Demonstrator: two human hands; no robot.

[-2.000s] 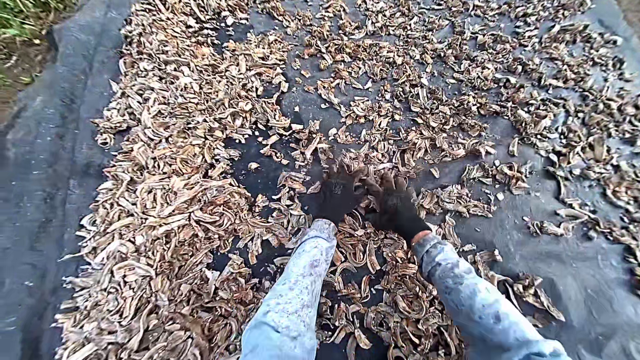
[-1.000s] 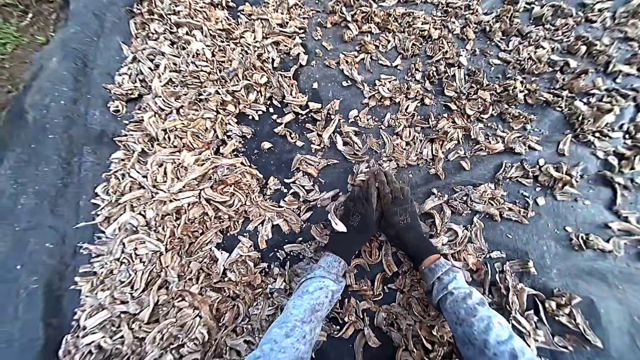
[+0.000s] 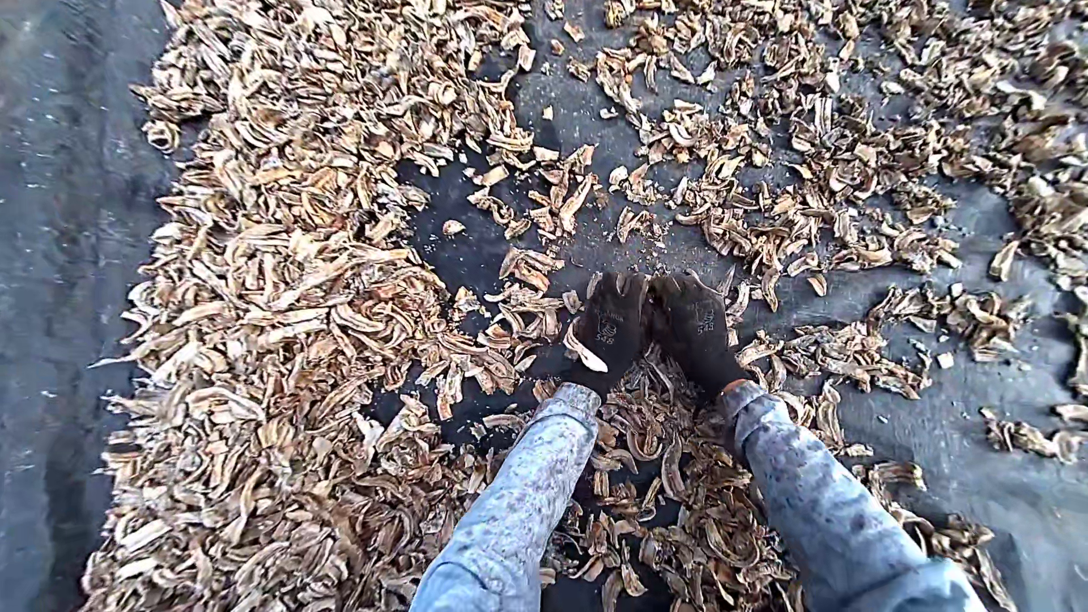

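Dried, curled brown slices of plant matter (image 3: 297, 297) lie thickly spread over a dark ground sheet (image 3: 76, 340). My left hand (image 3: 614, 323) and my right hand (image 3: 693, 327), both in dark gloves, are side by side near the middle, backs up, touching at the thumb side. Their fingers point away from me and curl down at the sheet. Slices lie around and between my wrists, and one pale slice (image 3: 585, 347) rests against the left glove's outer edge. What lies under the palms and fingertips is hidden, so I cannot tell whether either hand grips anything.
A dense band of slices runs along the left side, beside a bare strip of sheet. Looser clumps (image 3: 850, 348) are scattered at the right and far right, with dark sheet showing between them. Small crumbs (image 3: 646, 251) lie just beyond my fingers.
My hands were slightly apart two seconds ago, with the fingers spread; they have come together side by side. The view has moved closer to the sheet.
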